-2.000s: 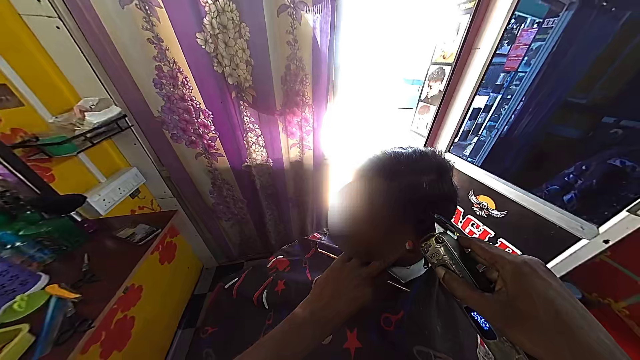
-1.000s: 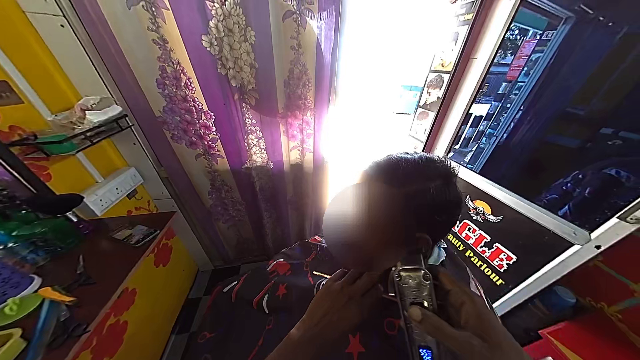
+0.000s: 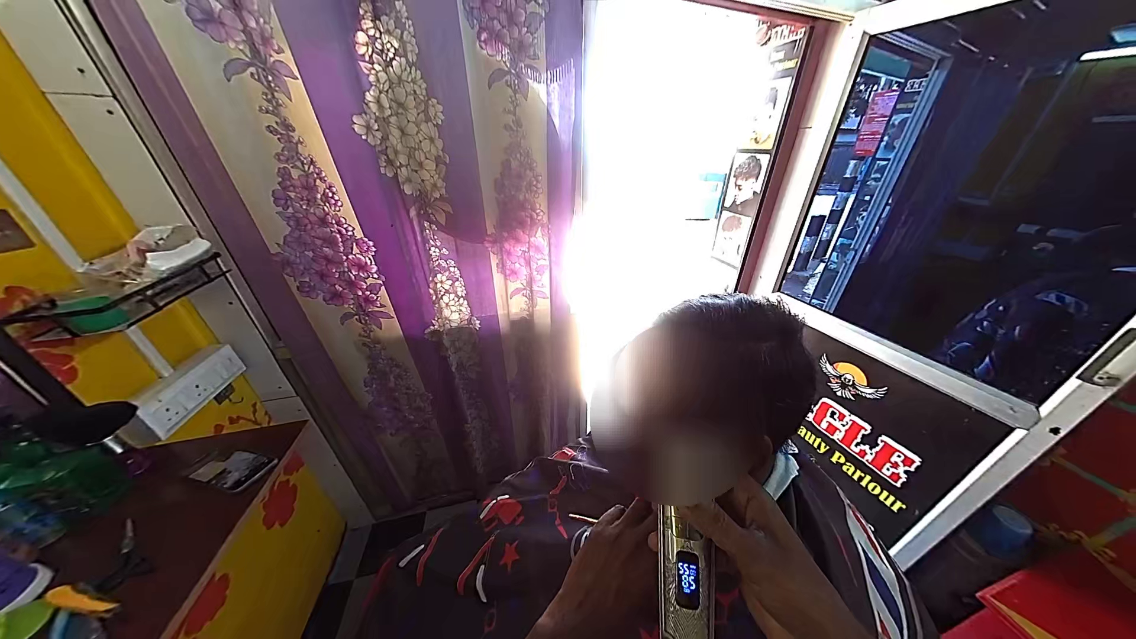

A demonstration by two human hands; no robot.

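Observation:
A seated person's head with short dark hair [image 3: 754,346] is low in the centre of the view, the face blurred. A dark barber's cape [image 3: 497,550] with red and white figures covers the body. My right hand [image 3: 763,550] is closed around an ornate metal hair clipper [image 3: 686,612] with a lit display, held upright below the chin; its blade end is hidden by the blur. Beside the clipper, my left hand [image 3: 612,559] is on the cape near the neck; whether its fingers grip anything is unclear. A pale strip [image 3: 781,475] lies at the collar.
At left, a counter [image 3: 169,524] carries a phone-like object [image 3: 232,470], scissors [image 3: 129,555] and bottles. Above are a power strip [image 3: 188,390] and a wire shelf [image 3: 160,288]. A purple floral curtain [image 3: 355,177] hangs behind; a glass-panelled door [image 3: 976,222] stands at right.
The clipper has moved from beside the ear, along the jaw, to below the chin, and now points upright. My left hand has moved down from the jaw to the cape.

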